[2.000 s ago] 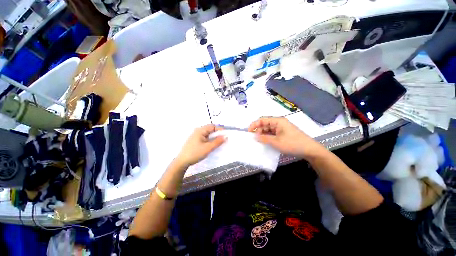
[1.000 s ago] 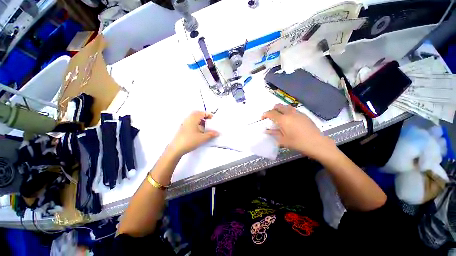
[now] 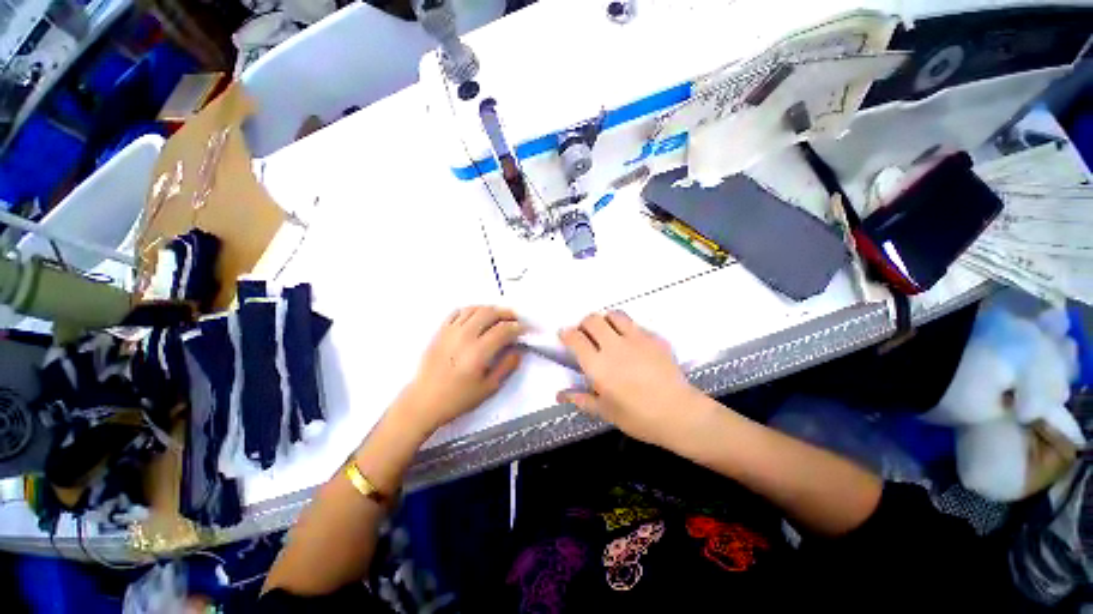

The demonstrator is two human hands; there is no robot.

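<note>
A narrow dark strip (image 3: 548, 353) lies on the white table between my hands, with its ends under my fingertips. My left hand (image 3: 470, 360) presses on its left end. My right hand (image 3: 617, 369) presses on its right end. White cloth is hard to tell from the white table around the strip. The presser foot and needle area (image 3: 536, 226) of the sewing machine is just beyond my hands, with nothing visible under it.
Stacked navy strips (image 3: 258, 378) lie fanned at the left, beside a tangled dark scrap heap (image 3: 102, 414). Brown cardboard (image 3: 204, 198) is at the upper left. A grey flat piece (image 3: 761, 234) lies right of the needle over small yellow-green tools (image 3: 693, 240). A black phone (image 3: 935, 222) is far right.
The white cloth that was lifted between my hands is now down flat or hidden. Both hands have moved closer together and lower, onto the table near its front edge.
</note>
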